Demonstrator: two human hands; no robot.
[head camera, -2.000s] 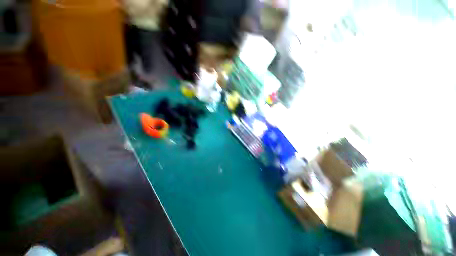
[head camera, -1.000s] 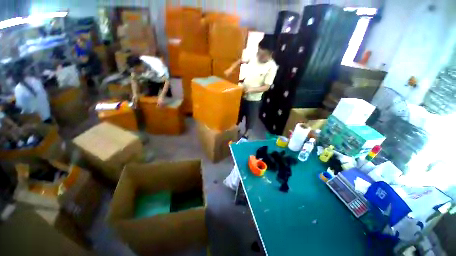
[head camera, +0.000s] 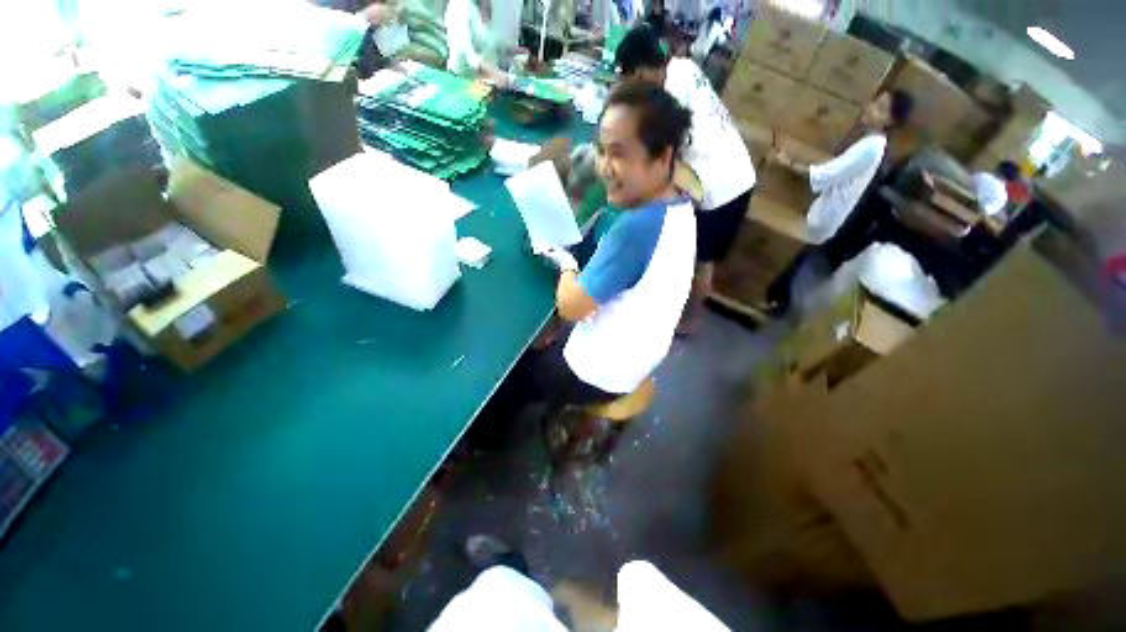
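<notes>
Neither of my hands can be made out. Two white shapes (head camera: 500, 601) at the bottom edge may be my clothing; I cannot tell. The long green-topped table (head camera: 309, 407) runs from lower left to the back. A tall white block (head camera: 395, 228) stands on it. A small open carton (head camera: 204, 303) with white packets inside stands to its left. A seated person (head camera: 630, 290) at the table's right side holds a white sheet (head camera: 542, 206) upright.
Stacks of green-white printed sheets (head camera: 426, 117) lie farther back on the table. Large flat brown cardboard (head camera: 975, 432) leans at the right. An open carton with white wrap (head camera: 877, 327) stands beyond it. Two people stand behind the seated one. Grey floor (head camera: 642, 494) shows between table and cardboard.
The view has swung right, from the open floor carton, orange cartons and orange tape dispenser to the table's other end, the seated person and the leaning cardboard. No hand of mine shows.
</notes>
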